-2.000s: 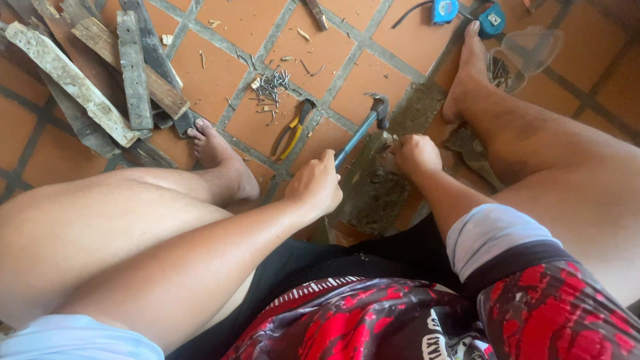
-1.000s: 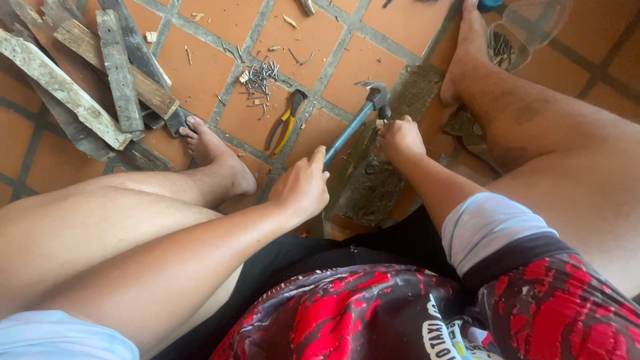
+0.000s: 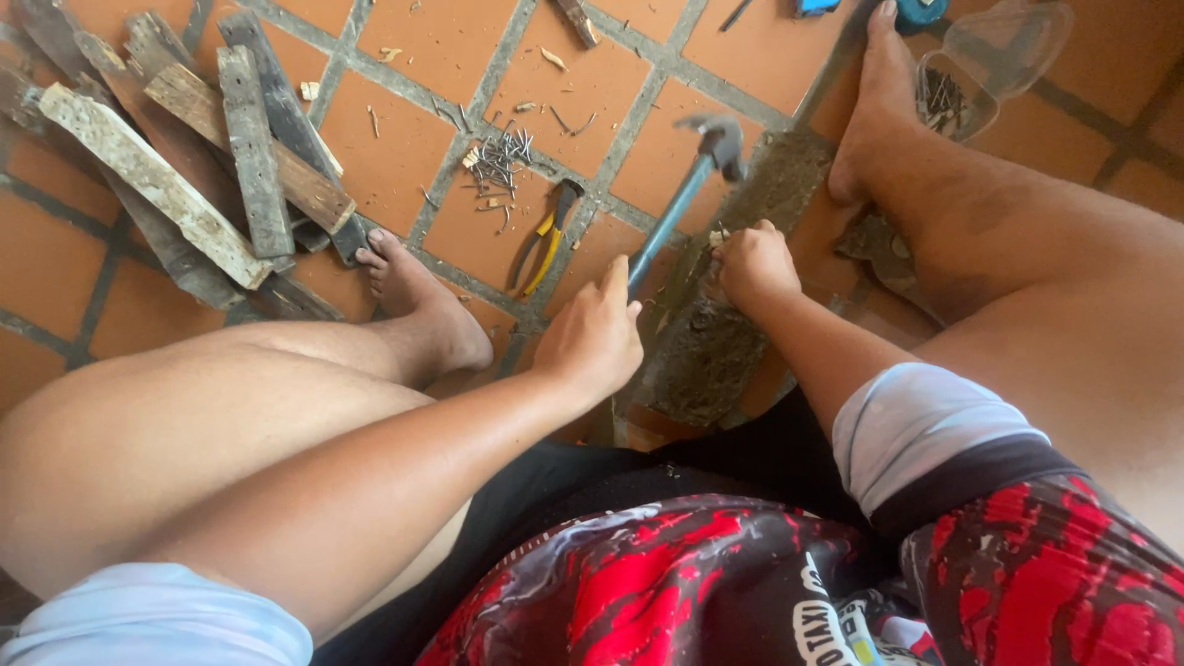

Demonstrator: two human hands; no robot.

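Note:
My left hand (image 3: 592, 338) grips the handle of a claw hammer (image 3: 668, 215) with a blue shaft. The hammer's metal head is blurred and sits above and beyond my right hand. My right hand (image 3: 760, 268) rests closed at a long, rough, dirt-covered block (image 3: 708, 365) on the floor. A small pale piece (image 3: 718, 238) shows at its fingertips; what else the fingers hold is hidden. Left of the hammer lie end-cutting pliers (image 3: 541, 242) with yellow and black handles. Beyond the pliers is a pile of loose nails (image 3: 499, 162), many of them bent.
Old wood strips (image 3: 157, 185) are heaped at the left, by my left foot (image 3: 421, 305). An open clear plastic container (image 3: 953, 97) with nails stands beyond my right leg. Blue objects (image 3: 920, 11) lie at the top edge. Wood chips are scattered over the tiled floor (image 3: 393, 139).
The hammer head has moved away from my right hand, up and outward, and is now blurred. My right hand has stayed by the block.

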